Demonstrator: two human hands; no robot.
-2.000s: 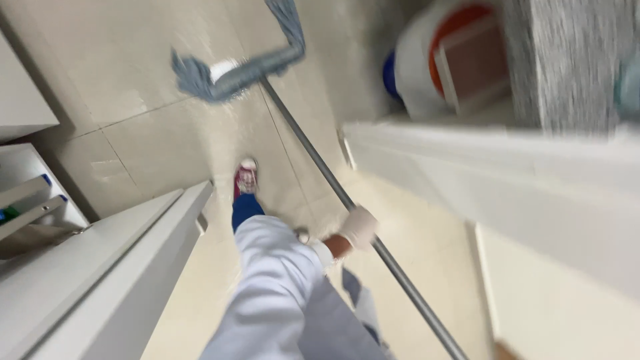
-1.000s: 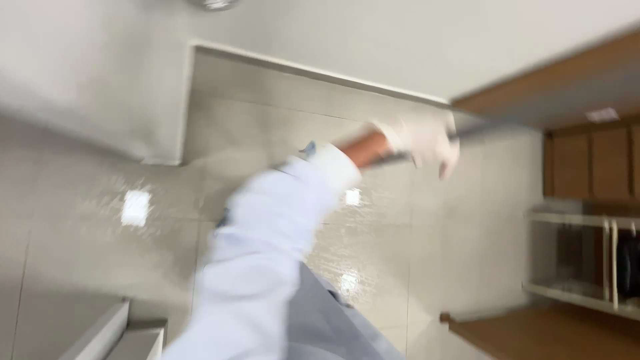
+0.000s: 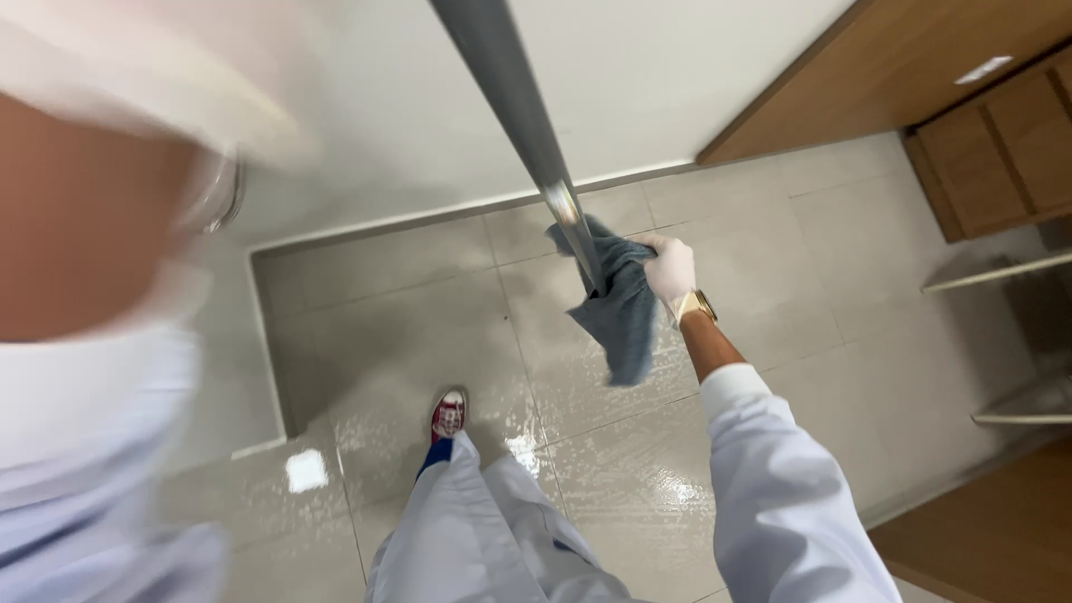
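Note:
A grey pole [image 3: 528,126] runs from the top edge down to a blue-grey cloth [image 3: 624,301], which hangs around its lower end above the wet floor. My right hand [image 3: 670,266], in a whitish glove with a gold watch at the wrist, grips the upper right edge of the cloth beside the pole. Blurred and very near the camera, my left hand [image 3: 159,75] is gloved too and fills the upper left; its fingers are not clear, and whether it touches the pole cannot be made out.
Wet, glossy floor tiles [image 3: 603,469] lie around my red sneaker [image 3: 450,412]. A white wall [image 3: 402,109] with a ledge borders them above and at left. Wooden drawers [image 3: 997,151] and a pale-edged rack [image 3: 997,272] stand at right, with a brown wooden panel [image 3: 980,519] below.
The cloth lay on the floor at the pole's end two seconds ago; now it is raised, with my right hand on it. My left hand has come up close to the camera. The view has turned strongly.

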